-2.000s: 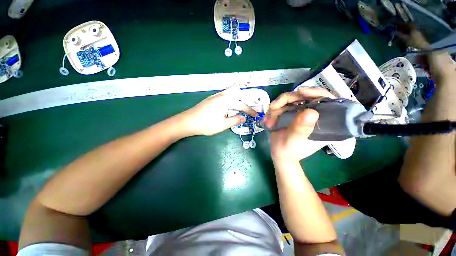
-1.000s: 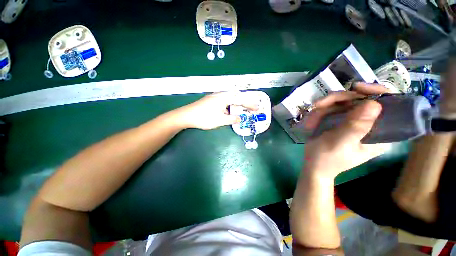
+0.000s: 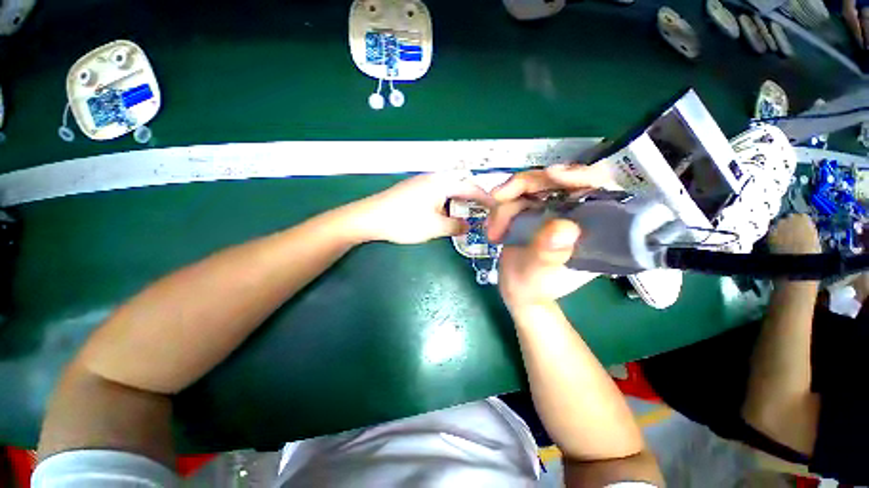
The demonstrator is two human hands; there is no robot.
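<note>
A cream housing half (image 3: 467, 247) lies on the green bench in front of me, mostly covered by my hands. Part of its blue circuit board (image 3: 475, 227) shows, and two silvery discs (image 3: 487, 276) hang from its near edge. My left hand (image 3: 417, 208) holds the housing at its left side. My right hand (image 3: 543, 250) is shut on the grey electric screwdriver (image 3: 600, 232), with its front end over the right part of the housing. The driver tip is hidden by my fingers.
A white and grey screw feeder (image 3: 682, 162) stands right of my hands, beside piled empty housings (image 3: 765, 172). Housings with boards (image 3: 113, 91) lie beyond the white strip (image 3: 257, 160). Tangled blue parts (image 3: 836, 198) and another person's arm (image 3: 783, 353) are at the right. A black cable (image 3: 753, 264) runs rightward.
My right hand and the screwdriver went right over the feeder and are now back at the housing. The far housings have shifted left. The other person's arm has moved.
</note>
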